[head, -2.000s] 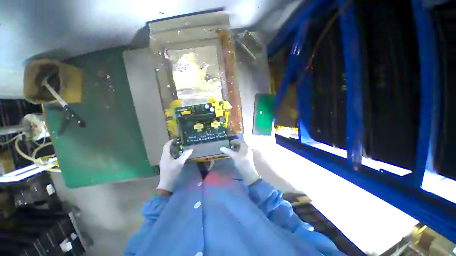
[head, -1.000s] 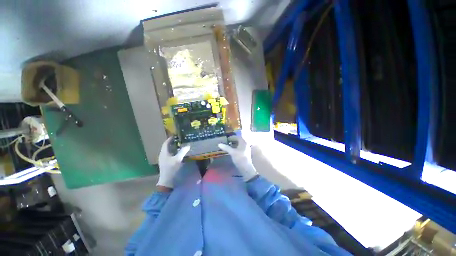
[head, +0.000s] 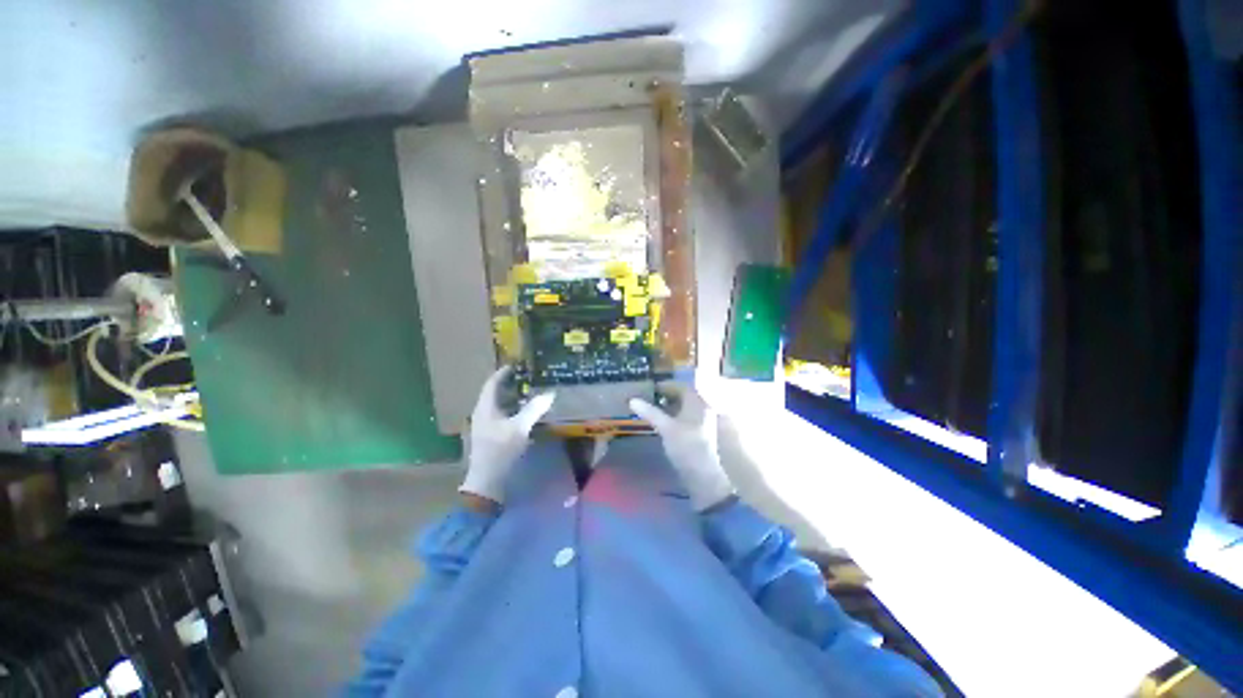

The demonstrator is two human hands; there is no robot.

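A green circuit board (head: 589, 334) with yellow tape patches and tabs is held over the near part of the solder pot (head: 579, 82). A pale strip runs along its near edge. My left hand (head: 502, 434), in a white glove, grips its near left corner. My right hand (head: 686, 434), also gloved, grips its near right corner. The board looks roughly level; whether it touches the solder cannot be told. The bright silver and yellowish solder surface (head: 584, 198) shows beyond the board.
A plain green board (head: 754, 322) lies right of the pot. A green mat (head: 320, 382) is at left, with a brown container (head: 259, 198) and a long-handled tool (head: 216, 229) leaning in it. Blue racks (head: 1011, 273) stand close at right. Yellowish tubing (head: 157, 368) is far left.
The whole view has shifted, so everything appears further right in the picture. Both hands keep their grip, and the board stays in about the same place over the pot.
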